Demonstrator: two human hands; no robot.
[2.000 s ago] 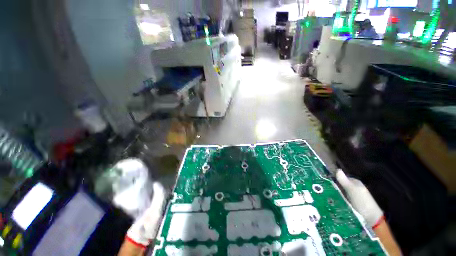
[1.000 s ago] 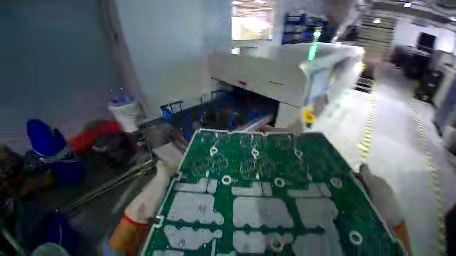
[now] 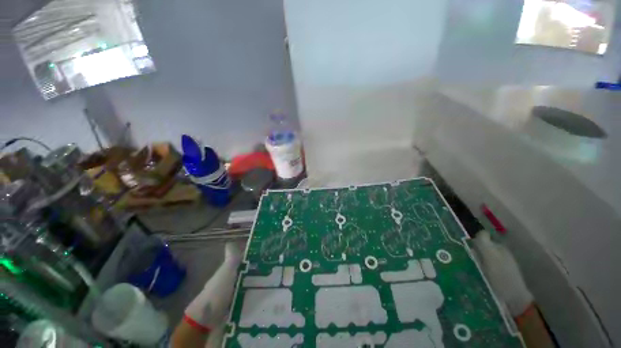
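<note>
A large green circuit board [image 3: 354,272] with silver-white patches, white rings and looping tracks lies flat in front of me, its near edge cut off by the picture. My left hand [image 3: 216,292], in a white glove with a red cuff, holds its left edge. My right hand [image 3: 504,275], in a white glove with a red-orange cuff, holds its right edge. The fingers of both hands are partly hidden at and under the board.
A white wall and pale machine side [image 3: 524,170] stand ahead and right. A white bucket [image 3: 286,158], blue container [image 3: 208,173] and cluttered boxes [image 3: 146,170] are behind left. Nearer left are a blue bin [image 3: 160,268] and a white tub [image 3: 126,314].
My view has swung left from the aisle and the white machine to the wall and corner with buckets. The board has stayed between my hands throughout.
</note>
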